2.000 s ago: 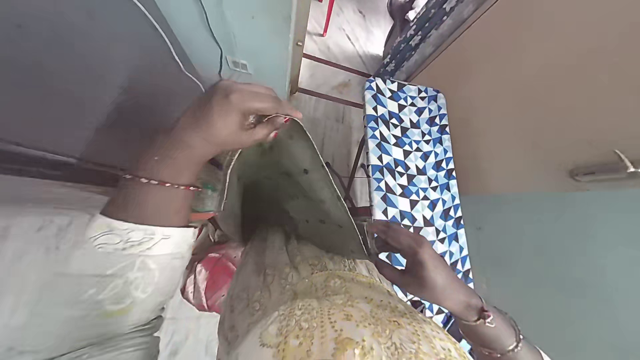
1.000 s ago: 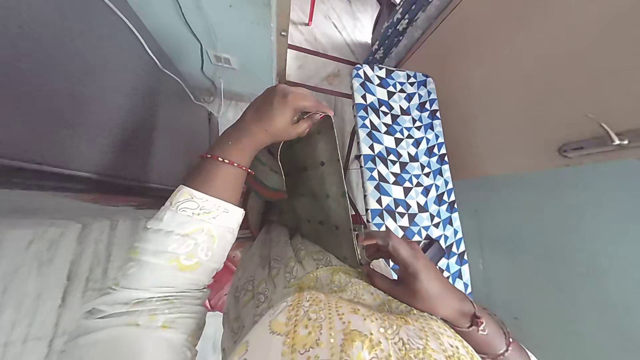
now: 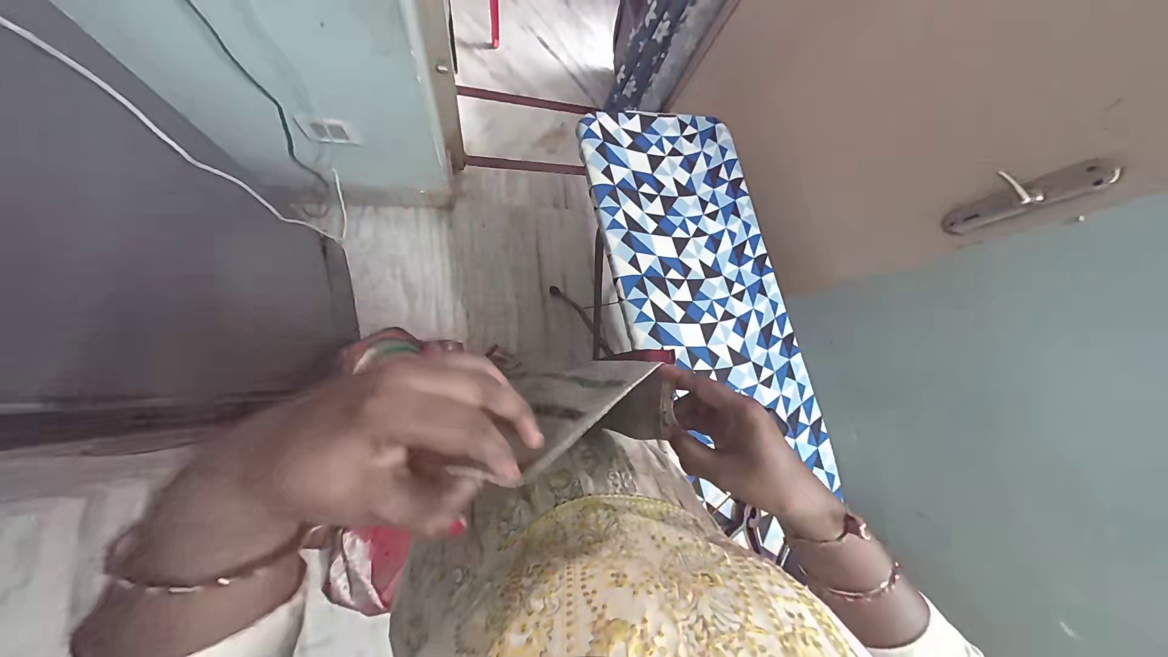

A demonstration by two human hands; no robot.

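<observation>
A greenish-grey sheet of fabric (image 3: 579,388), its printed face partly showing, lies folded over above my lap. My left hand (image 3: 411,438) is blurred and pinches the near left edge of the fabric between fingers and thumb. The right corner, where a darker inner layer shows, is gripped by my right hand (image 3: 730,438). Just beyond that corner is a small red item (image 3: 643,356), too hidden to name. An ironing board with a blue, black and white triangle-patterned cover (image 3: 684,237) stands past my right hand.
A red and white bundle (image 3: 370,566) lies below my left wrist. White and dark cables (image 3: 164,132) run along the left, near a wall socket (image 3: 328,130). A door with a metal handle (image 3: 1031,196) is on the right; a patterned curtain (image 3: 648,46) hangs at the top.
My left hand has come down toward my lap with the fabric's edge, which stood raised before. The fabric now lies folded over, and my right hand still holds its right side.
</observation>
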